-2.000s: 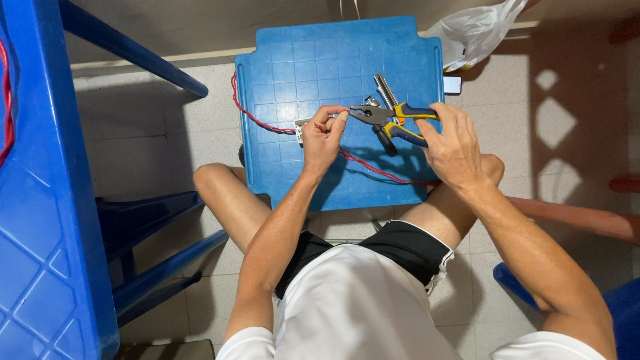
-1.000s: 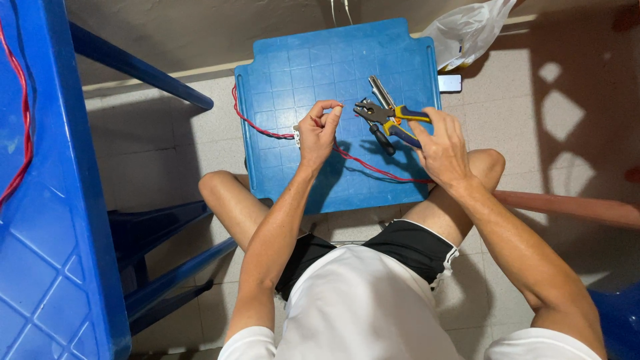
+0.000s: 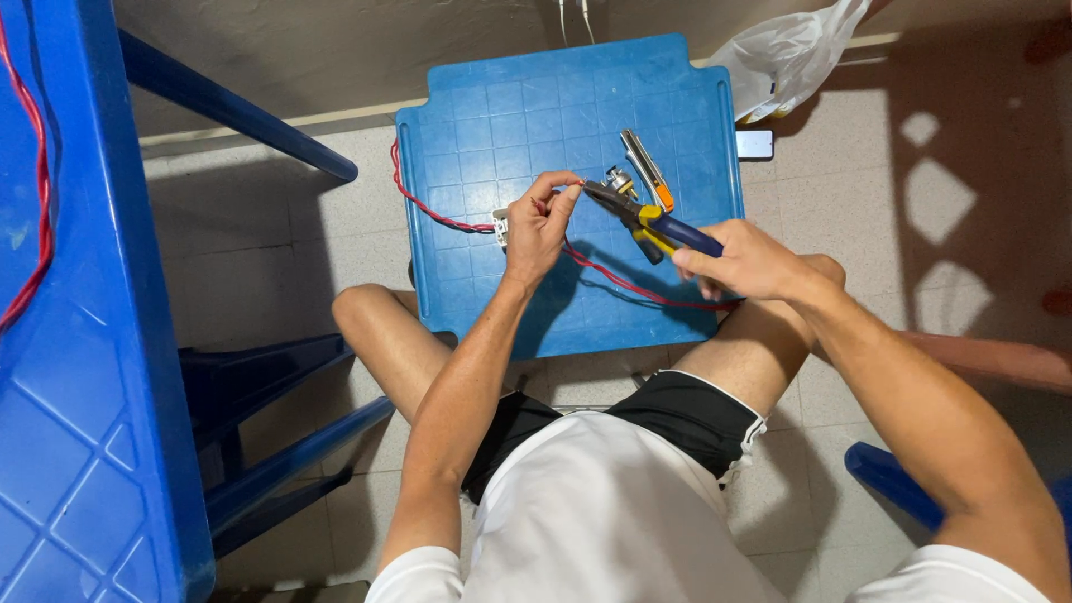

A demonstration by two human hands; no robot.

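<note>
My left hand [image 3: 540, 226] pinches the end of a red wire between thumb and fingertips, above a small blue plastic table [image 3: 469, 301]. My right hand [image 3: 741, 260] grips combination pliers [image 3: 682, 232] with blue and yellow handles, their jaws at the wire end by my left fingertips. A white electrical fitting [image 3: 501, 226] lies beside my left hand, partly hidden by it. Twisted red wire [image 3: 444, 220] runs from it to the left edge, and more twisted red wire [image 3: 620, 281] runs toward my right knee. Behind the pliers lie a utility knife [image 3: 647, 170], a small metal part [image 3: 620, 182] and a black-handled tool [image 3: 648, 250].
A larger blue plastic table [image 3: 75, 469] with red twisted wire [image 3: 38, 184] stands at the left. A phone-like device [image 3: 755, 145] and a clear plastic bag [image 3: 779, 59] are beyond the small table's right side. Part of a blue chair [image 3: 892, 481] shows at lower right.
The pliers, apart from my left fingertips one second ago, have moved left so their jaws meet the wire end. My right hand has turned, and the pliers' handles are closer together.
</note>
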